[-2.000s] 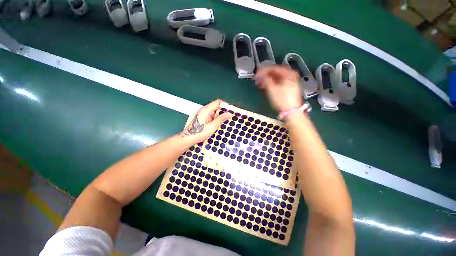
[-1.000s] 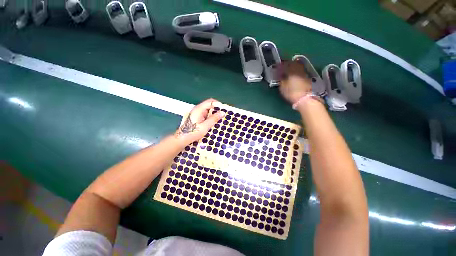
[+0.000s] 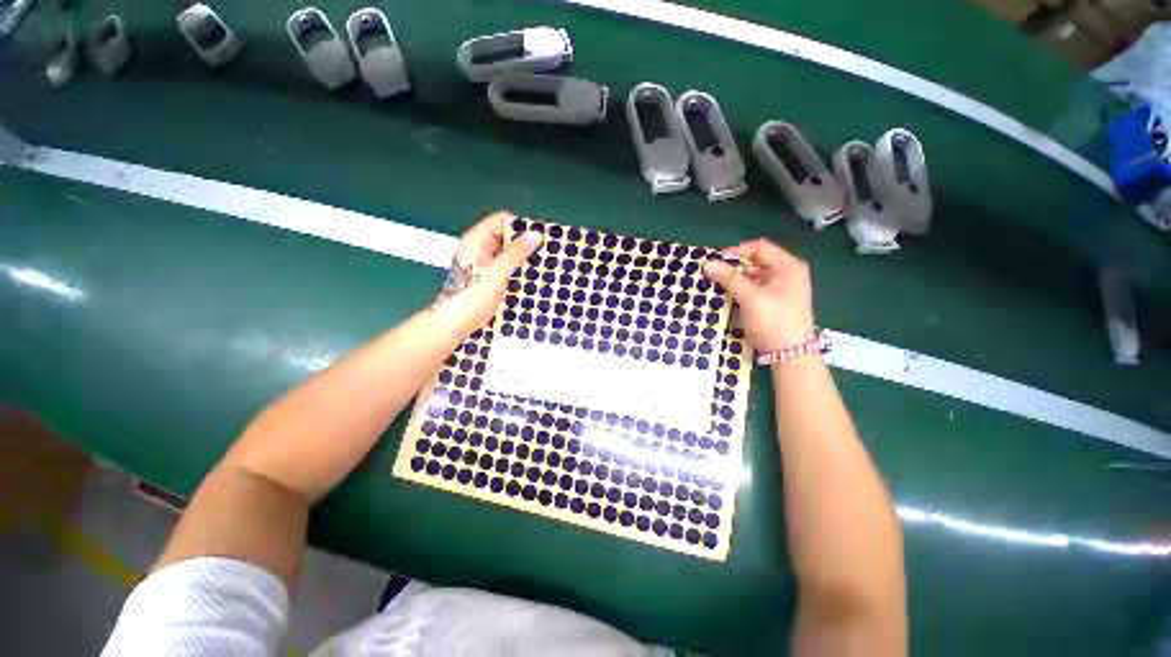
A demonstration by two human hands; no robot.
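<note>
The sheet of adhesive dots (image 3: 565, 494), cream with rows of black discs, lies tilted in front of me, a smaller dotted sheet on a larger one. A pale, shiny dotless strip crosses its middle. My left hand (image 3: 483, 272) holds the top left corner, thumb on top. My right hand (image 3: 768, 293) is at the top right corner, thumb and fingers closed on the sheet's edge; whether a dot is at the fingertips cannot be told. Grey plastic housings (image 3: 658, 139) lie beyond the sheet; a neighbouring housing (image 3: 710, 144) shows a small dark spot.
More housings (image 3: 548, 100) lie in pairs and singly along the green belt (image 3: 424, 167), with one housing (image 3: 1120, 315) at far right. A white strip (image 3: 257, 205) runs between belt and near surface. Cartons and a blue item (image 3: 1140, 152) are at the upper right.
My right hand has come back from the housings to the sheet's top right corner and closed there. The sheet and left hand sit slightly higher in view. The middle housings are uncovered.
</note>
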